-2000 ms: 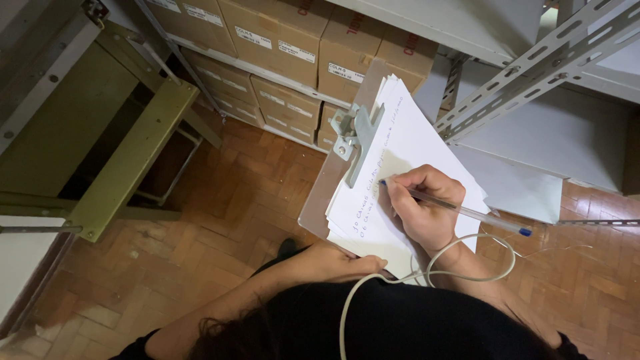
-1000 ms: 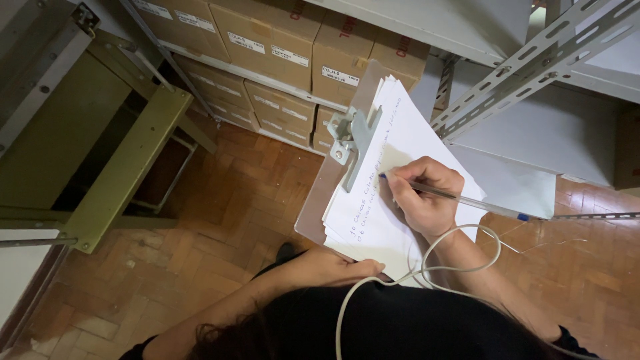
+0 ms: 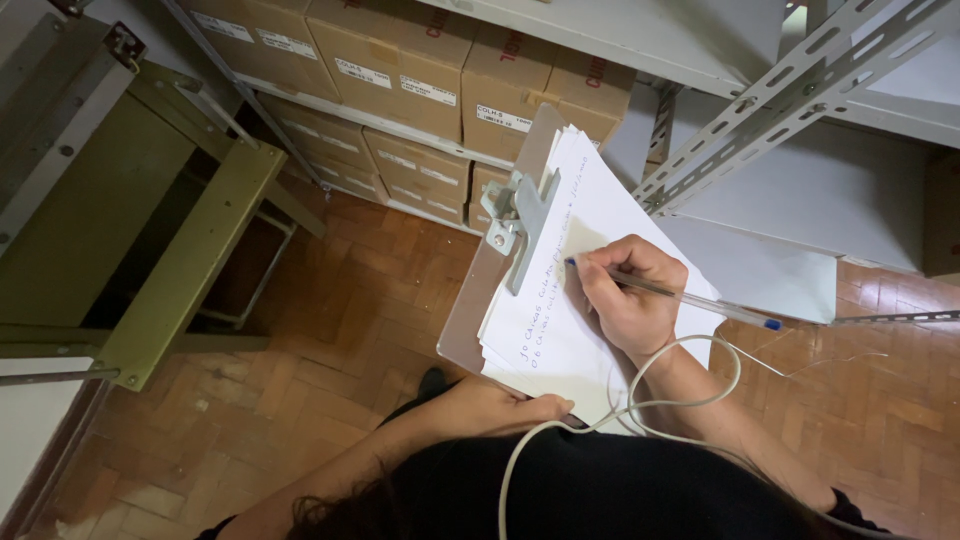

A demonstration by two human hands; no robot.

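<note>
My right hand [image 3: 637, 292] grips a clear ballpoint pen [image 3: 697, 301] with a blue end cap, its blue tip on the top sheet of a stack of white paper [image 3: 577, 367]. Two lines of blue handwriting show on that sheet. A metal clip [image 3: 529, 229] holds the stack to a clear clipboard [image 3: 472, 307]. With the thumb on top, my left hand [image 3: 495, 409] holds the clipboard's near edge; its other fingers are hidden beneath. A pale cable [image 3: 626, 409] loops over my right wrist and the lower edge of the paper.
Cardboard boxes [image 3: 397, 67] with labels stand on metal shelving [image 3: 390, 126] ahead. Slotted metal uprights [image 3: 795, 90] and grey shelves [image 3: 810, 187] are at the right. An olive-green metal step or frame [image 3: 195, 262] stands at the left on the parquet floor [image 3: 337, 300].
The pen tip has moved slightly along the second line of writing, where more blue strokes now show. Both hands keep their hold.
</note>
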